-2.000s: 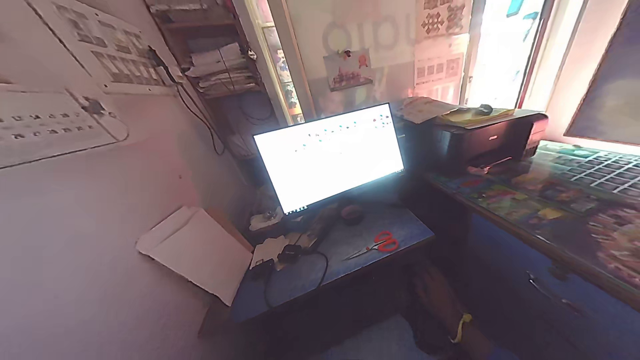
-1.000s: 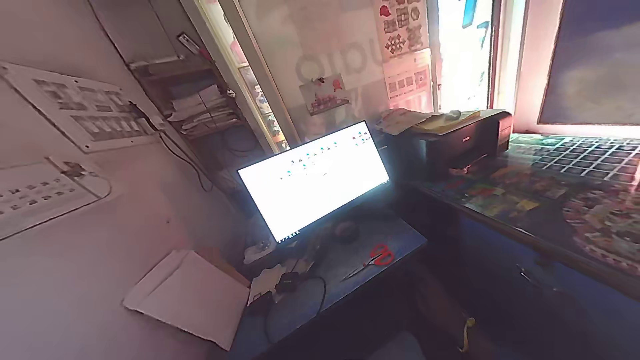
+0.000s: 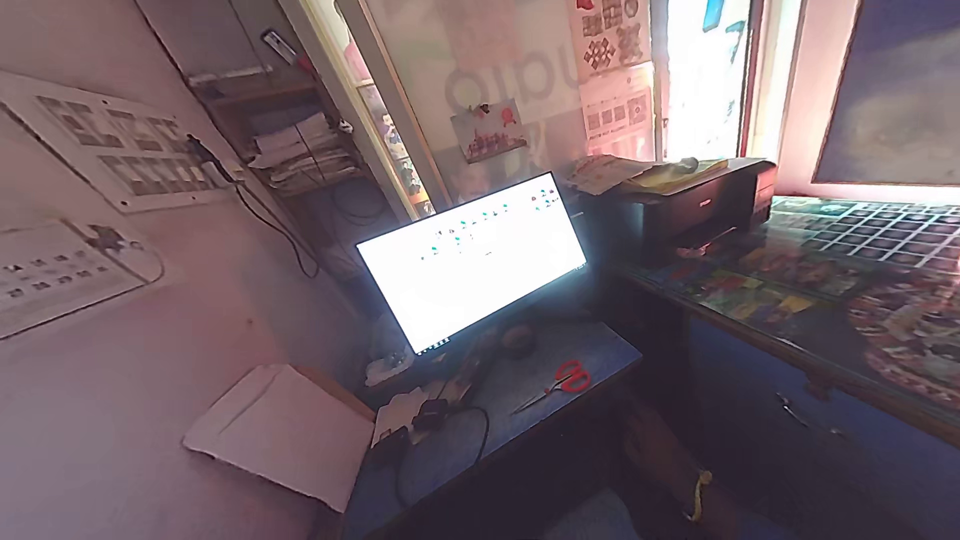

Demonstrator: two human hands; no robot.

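My right hand (image 3: 645, 435) is low at the right of centre, in deep shadow beside the front edge of a small blue desk, with a yellow band at its wrist. Its fingers are too dark to make out. My left hand is out of view. Nearest to the right hand lies a pair of scissors (image 3: 559, 384) with red handles, on the desk top. Behind them a computer mouse (image 3: 516, 339) sits in front of a lit monitor (image 3: 480, 262). Black cable connectors (image 3: 431, 414) and some papers lie at the desk's left.
A large white envelope or folder (image 3: 281, 435) leans at the left wall. A black printer (image 3: 697, 210) with papers on top stands on the glass-covered counter (image 3: 795, 300) at right. Shelves (image 3: 262, 94) with stacked papers are behind. A drawer handle (image 3: 791, 412) juts from the counter's front.
The view has turned somewhat to the right and tilted. The right hand stays low beside the desk, and the scissors and mouse lie as before.
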